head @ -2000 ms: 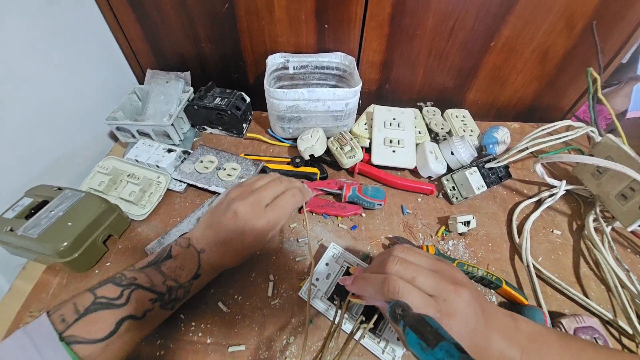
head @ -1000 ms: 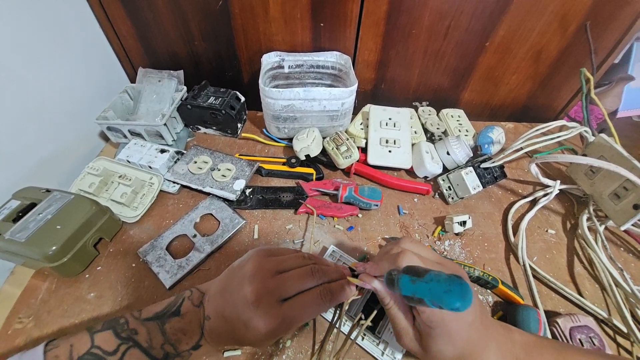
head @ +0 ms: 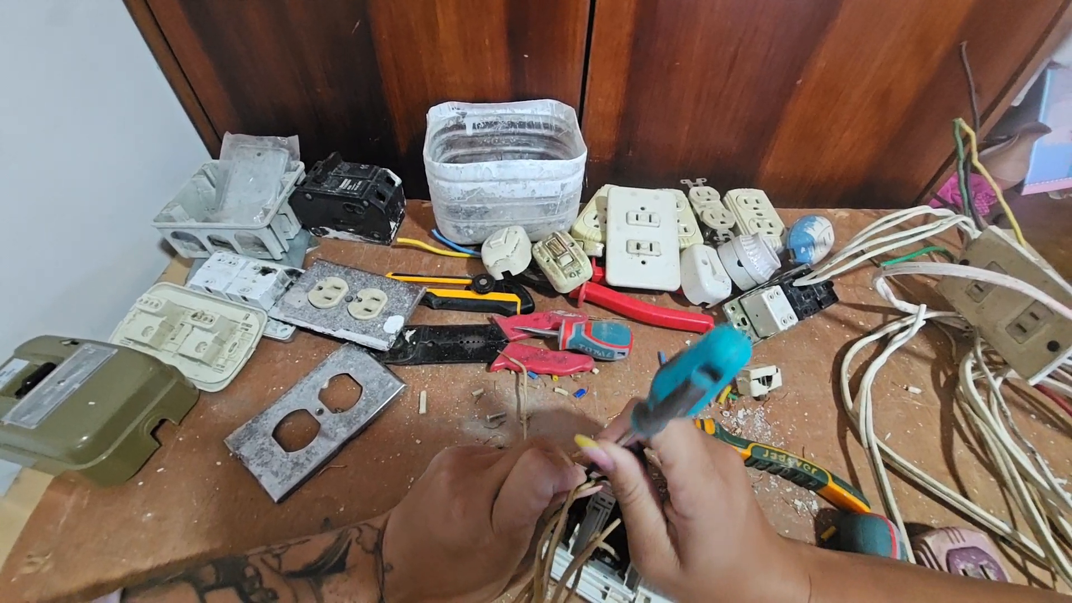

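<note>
My left hand (head: 481,511) pinches thin brown wires (head: 548,544) at the bottom centre. Beside it, my right hand (head: 699,511) holds a screwdriver with a teal and grey handle (head: 695,377), which tilts up and to the right. The right thumb and fingers also meet at the wire ends, close to the left fingertips. Below both hands is a white and black electrical fitting (head: 599,548), partly covered by the hands and wires. Its lower part runs out of view. The screwdriver's tip is hidden among the fingers.
A metal outlet plate (head: 315,419) lies left of my hands. Behind are wire strippers (head: 452,344), a small screwdriver (head: 595,339), a utility knife (head: 469,295), several outlets (head: 643,239) and a plastic container (head: 505,172). Yellow-green pliers (head: 791,469) and white cables (head: 888,435) are at right.
Two seconds ago my left hand was higher, near the strippers; it has come down beside my right hand. The screwdriver handle now points up instead of down and to the right.
</note>
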